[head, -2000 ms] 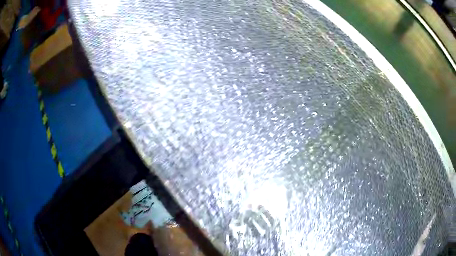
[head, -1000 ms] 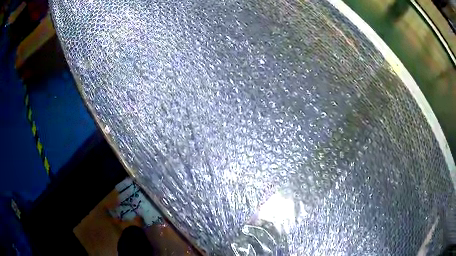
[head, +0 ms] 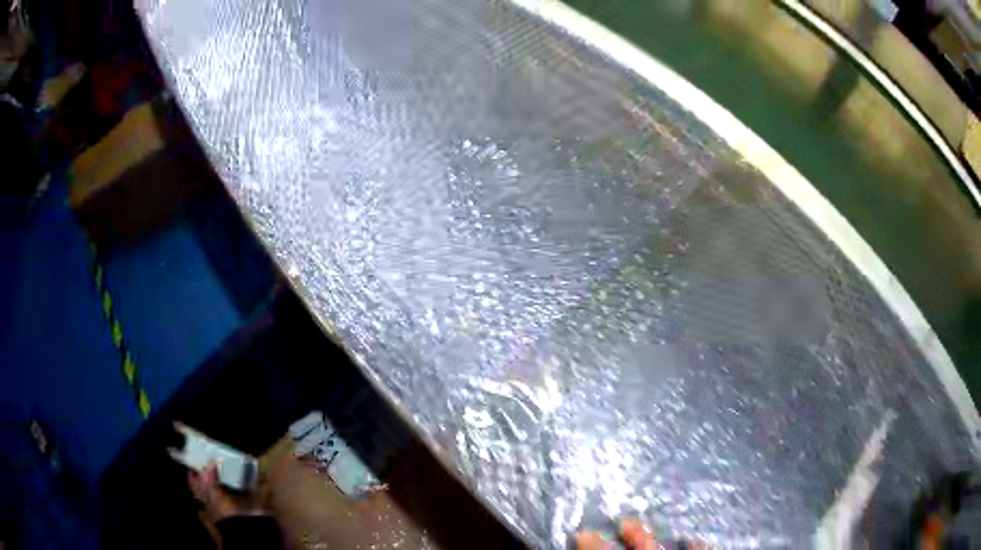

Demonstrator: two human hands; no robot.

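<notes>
My left hand [head: 224, 496] is at the lower left, over the dark bin [head: 140, 462], and holds a small bundle of pale plastic pieces [head: 218, 457]. More pale pieces with dark wires [head: 331, 457] lie on brown cardboard [head: 312, 505] below the bench edge. Only blurred fingertips of my right hand [head: 613, 535] show at the bottom edge, over the shiny bubble wrap [head: 516, 279]. The rest of that hand is cut off, so its grip cannot be told.
A green conveyor [head: 775, 86] runs behind the bench's white edge [head: 796, 191]. A dark object with an orange part [head: 934, 526] is cut off at the lower right. A brown carton [head: 118, 161] stands at the upper left, near yellow-black tape [head: 118, 338] on the blue floor.
My left hand has come into view at the lower left with the pale pieces in it. My right fingertips have appeared at the bottom edge. The view has shifted.
</notes>
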